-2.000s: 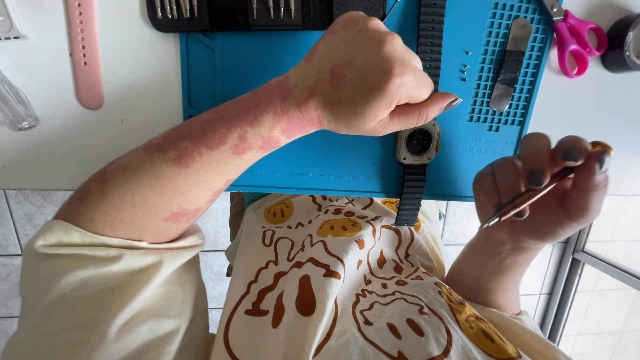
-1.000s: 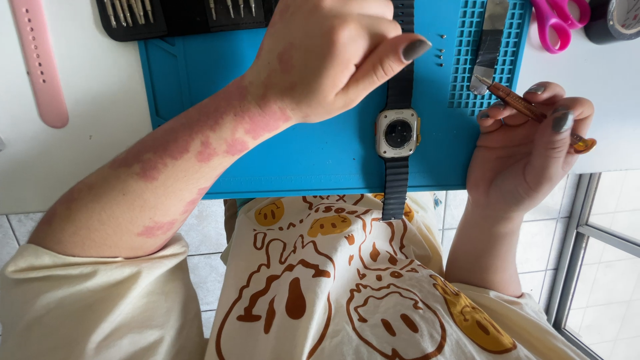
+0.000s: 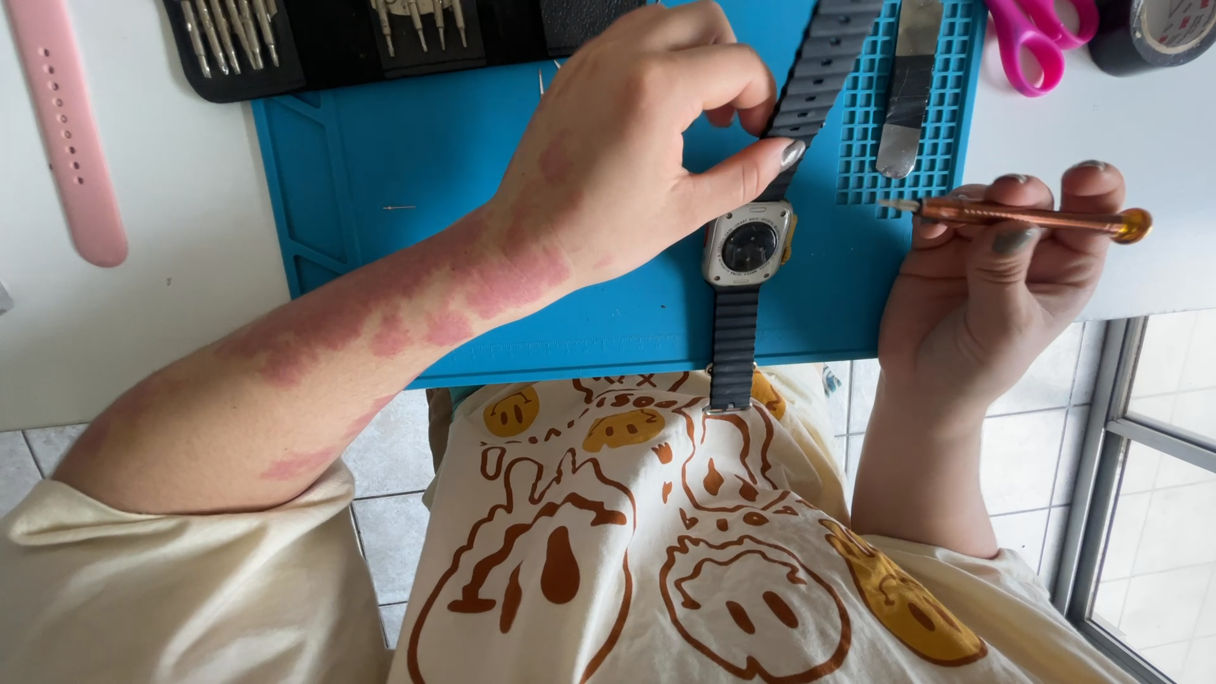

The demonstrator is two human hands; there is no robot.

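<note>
A smartwatch (image 3: 749, 244) lies face down on the blue silicone work mat (image 3: 608, 323), its round sensor back up. The lower part of its black ridged band (image 3: 734, 332) hangs over the mat's near edge. My left hand (image 3: 655, 123) pinches the upper part of the band (image 3: 815, 81) between thumb and fingers, just above the watch case, and that part is raised and tilted. Right of the watch, my right hand (image 3: 1007, 256) holds a small copper-coloured precision screwdriver (image 3: 1040, 214) across its fingers, with the tip pointing left over the mat's grid.
A black tool case (image 3: 332, 47) with screwdriver bits stands at the back left. A pink watch strap (image 3: 71, 142) lies on the white table at the left. A metal pry tool (image 3: 907, 95) rests on the mat's grid. Pink-handled scissors (image 3: 1031, 57) and a black tape roll (image 3: 1145, 38) are at the back right.
My left hand now grips the upper band, which has tilted to the right. My right hand has risen from below the mat's edge with the screwdriver. The view has shifted.
</note>
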